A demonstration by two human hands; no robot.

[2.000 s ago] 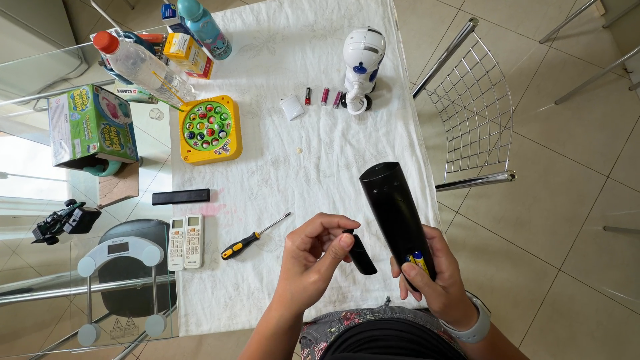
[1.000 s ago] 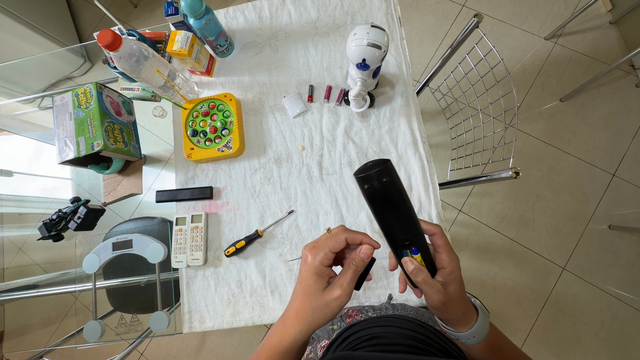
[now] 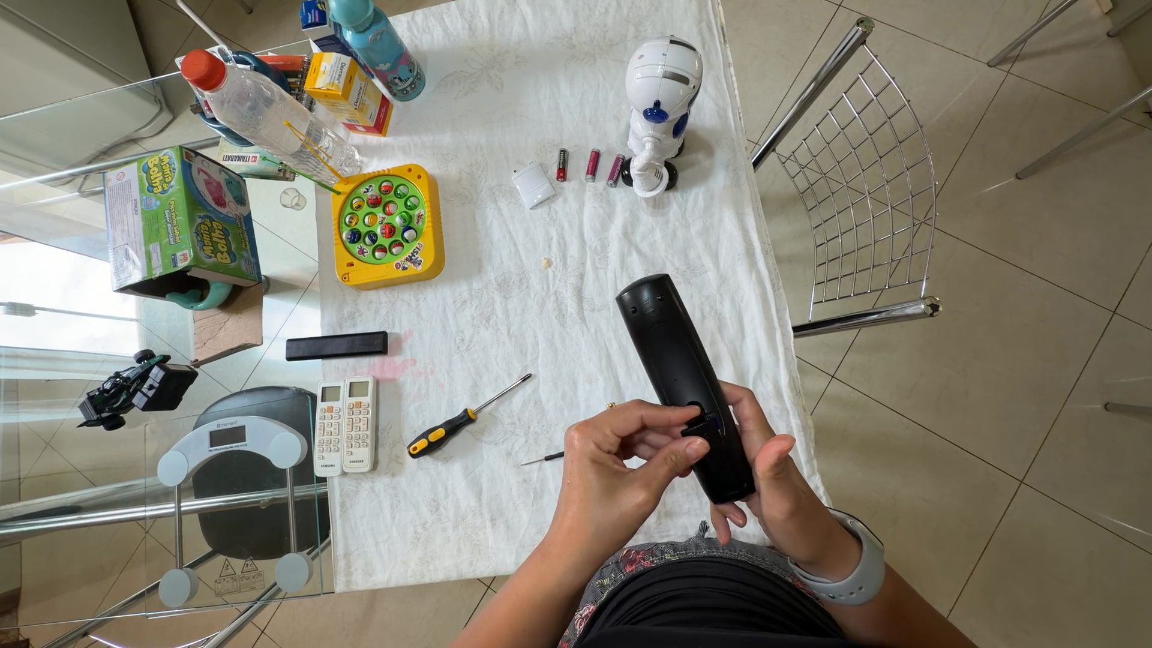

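A black remote control [image 3: 670, 346] is held back side up over the table's near edge. Its lower end rests in my right hand [image 3: 778, 486], with the thumb raised off it. Between the thumb and fingers of my left hand [image 3: 630, 459] is the black battery cover [image 3: 704, 432], which lies against the remote's battery area; whether it is seated I cannot tell. The batteries inside are hidden. Left of my left hand lie a yellow-and-black screwdriver [image 3: 441, 434] and a thin dark tool [image 3: 547, 457], partly hidden by that hand.
Two white remotes [image 3: 345, 427] and a black bar [image 3: 337, 346] lie at left. Beyond are a yellow fishing game [image 3: 432, 229], a plastic bottle [image 3: 261, 112], several loose batteries [image 3: 591, 166], a white cover [image 3: 534, 185] and a toy robot [image 3: 661, 90]. A metal chair [image 3: 864, 180] stands at right.
My left hand has brought the black cover onto the back of the remote, over the spot where a yellow-and-blue battery showed before. My right thumb has lifted off the remote.
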